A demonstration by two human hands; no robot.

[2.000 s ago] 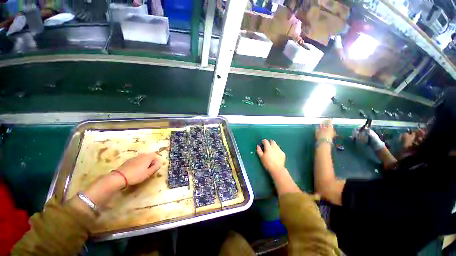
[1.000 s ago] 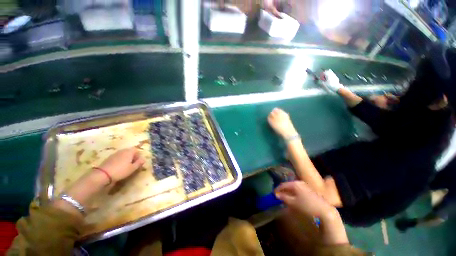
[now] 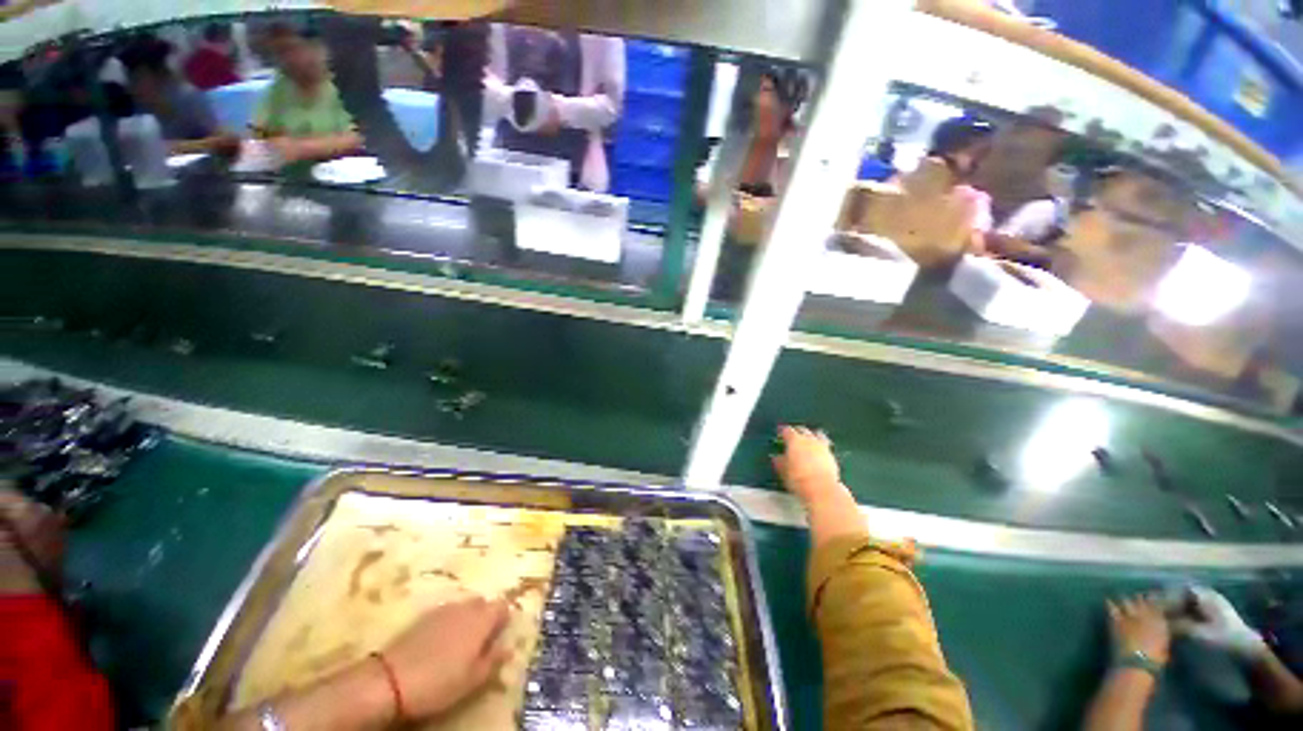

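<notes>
My left hand (image 3: pixel 450 660), with a red string on the wrist, lies over the stained cream liner (image 3: pixel 375 564) in the metal tray (image 3: pixel 272 600). Its fingertips point down beside the packed rows; whether it holds anything is hidden. Small dark circuit boards (image 3: pixel 636 628) lie in tight rows on the tray's right side. My right hand (image 3: pixel 810 460), in a brown sleeve, reaches past the white rail onto the green conveyor belt (image 3: pixel 600 386), right of the white post. Something small and dark may be at its fingertips, too blurred to tell.
A white post (image 3: pixel 779 257) stands behind the tray. Small assemblies (image 3: pixel 455 389) lie along the belt. A dark tangled pile (image 3: pixel 65 436) and a person in red (image 3: pixel 50 664) are at the left. Another worker's hands (image 3: pixel 1140 636) are at the lower right. White foam boxes (image 3: pixel 572 226) stand on the far line.
My right hand has moved from low beside the lap up and forward to the belt. The view has tilted up, showing more of the far line. My left hand stays over the liner.
</notes>
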